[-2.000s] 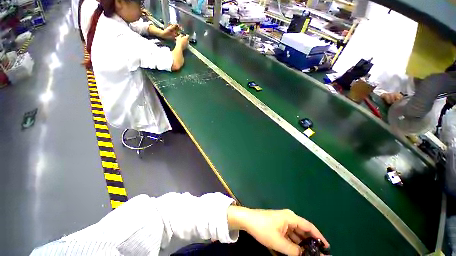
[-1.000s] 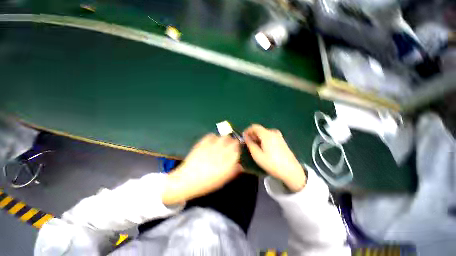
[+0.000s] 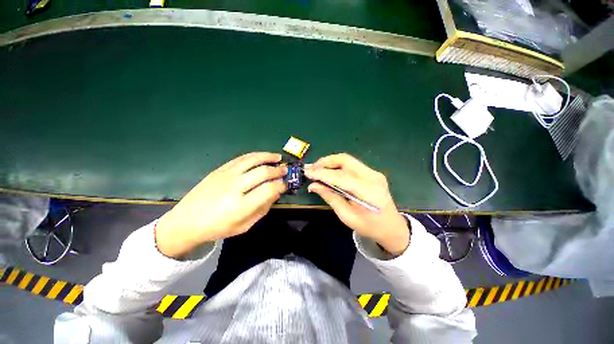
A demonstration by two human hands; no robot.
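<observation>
The small device unit (image 3: pixel 294 177), a black housing with a blue circuit board, is between my two hands near the bench's front edge. My left hand (image 3: pixel 232 195) grips its left side with the fingertips. My right hand (image 3: pixel 357 195) is at its right side and holds thin metal tweezers (image 3: pixel 350 196) like a pen, the shaft slanting down to the right. The tweezer tips are hidden by my fingers. A silver-white battery (image 3: pixel 296 146) with yellow edges lies on the green bench just above the unit. Its leads are too fine to make out.
A white charger (image 3: pixel 472 118) with a looped white cord lies at the right, beside a white power strip (image 3: pixel 501 92). A pale rail (image 3: pixel 269 23) crosses the back. A yellow-edged tray (image 3: pixel 501 48) with clear bags is upper right. A person's pale sleeve (image 3: pixel 592 195) is at the right edge.
The view has swung from along the line down to the bench. My right hand has come into view, and both hands are now at the unit, with the tweezers clearly visible.
</observation>
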